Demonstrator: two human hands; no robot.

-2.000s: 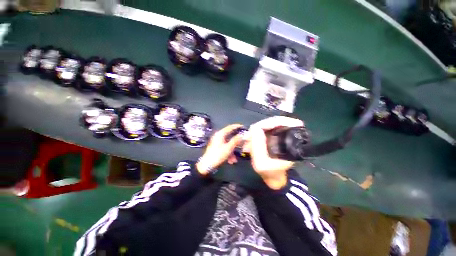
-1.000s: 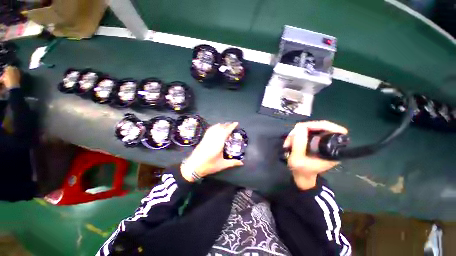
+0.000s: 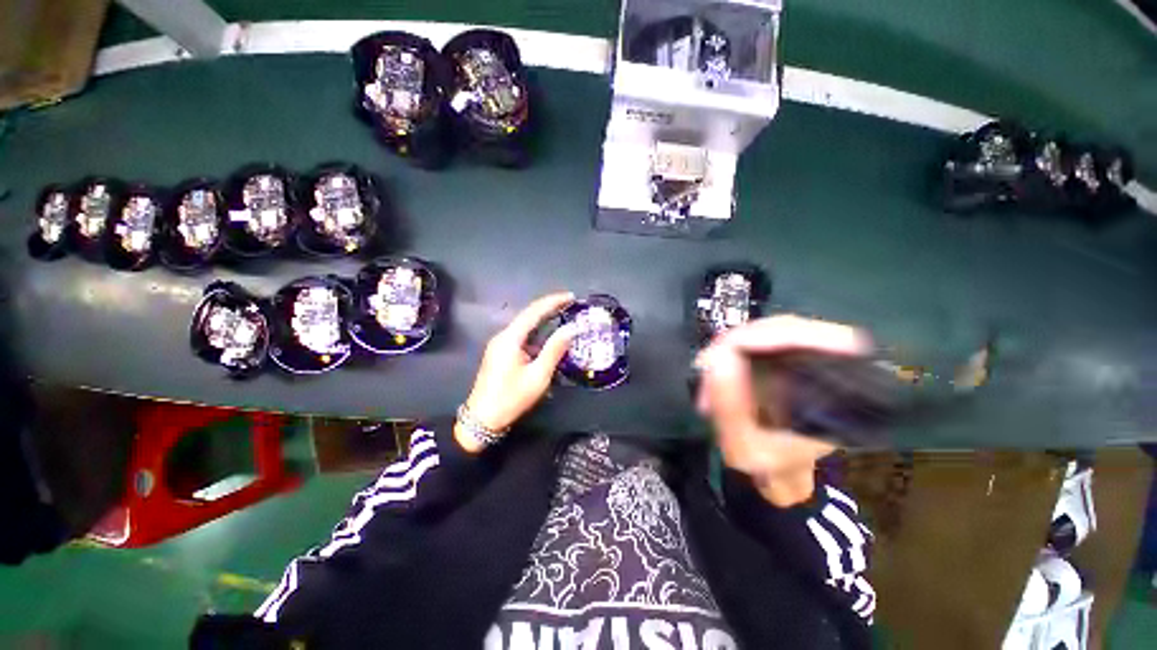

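Observation:
My left hand [image 3: 514, 378] holds the left side of a round black housing [image 3: 596, 340] with a silvery-white centre, on the bench in front of me. My right hand [image 3: 768, 406] is wrapped around the dark electric screwdriver [image 3: 831, 396], which is blurred; its bit cannot be made out. Another black housing [image 3: 732, 301] stands on the bench just beyond my right hand, partly behind the fingers. The pale grey screw feeder [image 3: 669, 165] stands behind the two housings.
Rows of black housings [image 3: 263, 210] stand on the left, with two more [image 3: 486, 95] at the back. Several dark housings [image 3: 1034, 168] stand at the far right. A pale rail [image 3: 558, 48] runs along the back. A red stool [image 3: 209, 467] is below left.
My left hand still holds a housing. A housing now shows beyond my right hand. The screwdriver in my right hand has tilted and blurred. The view has shifted, bringing the lower right boxes into sight.

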